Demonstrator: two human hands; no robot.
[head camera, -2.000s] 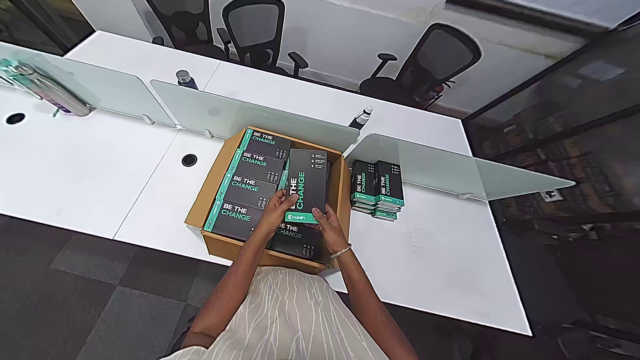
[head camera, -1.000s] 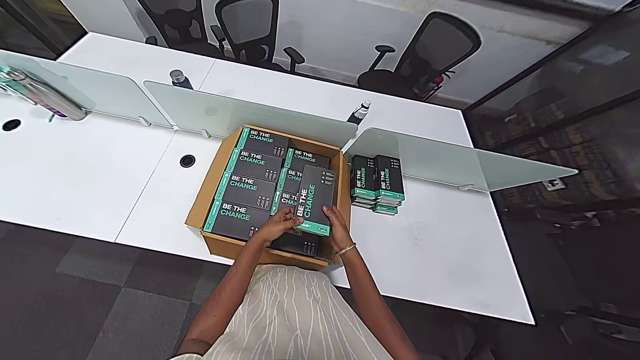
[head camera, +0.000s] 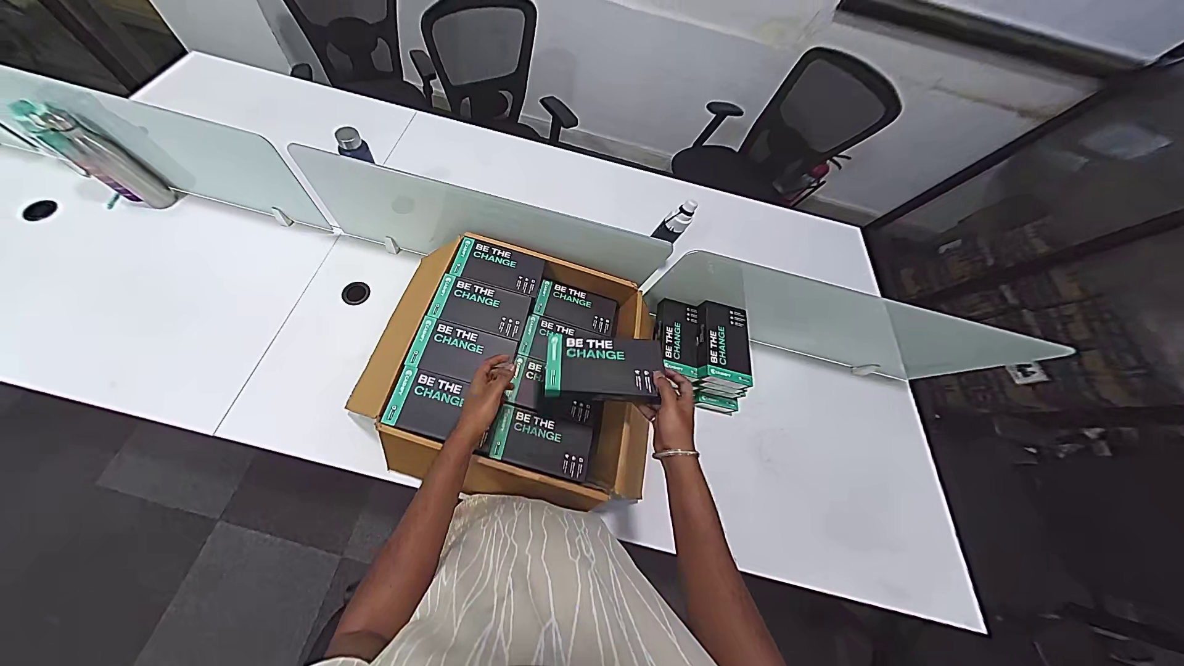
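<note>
An open cardboard carton (head camera: 407, 333) stands on the white desk and holds two columns of black boxes with green ends and printed writing. My right hand (head camera: 673, 398) grips the right end of one black box (head camera: 606, 367), which is held level over the carton's right column. My left hand (head camera: 490, 384) is over the middle of the carton, beside a packed box (head camera: 476, 301), apart from the held box; whether its fingertips touch anything I cannot tell. Right of the carton, two stacks of similar boxes (head camera: 724, 340) stand side by side.
Frosted glass dividers (head camera: 481, 208) run behind the carton and stacks. Bottles stand beyond them, one dark blue (head camera: 352, 145), one black and white (head camera: 677, 222). A steel bottle (head camera: 139, 176) is at the far left. A round cable hole (head camera: 355, 293) lies left of the carton. Mesh chairs (head camera: 819, 106) are behind.
The box was upright in both hands; now it lies turned sideways in my right hand, farther right. My left hand has let go of it and moved left.
</note>
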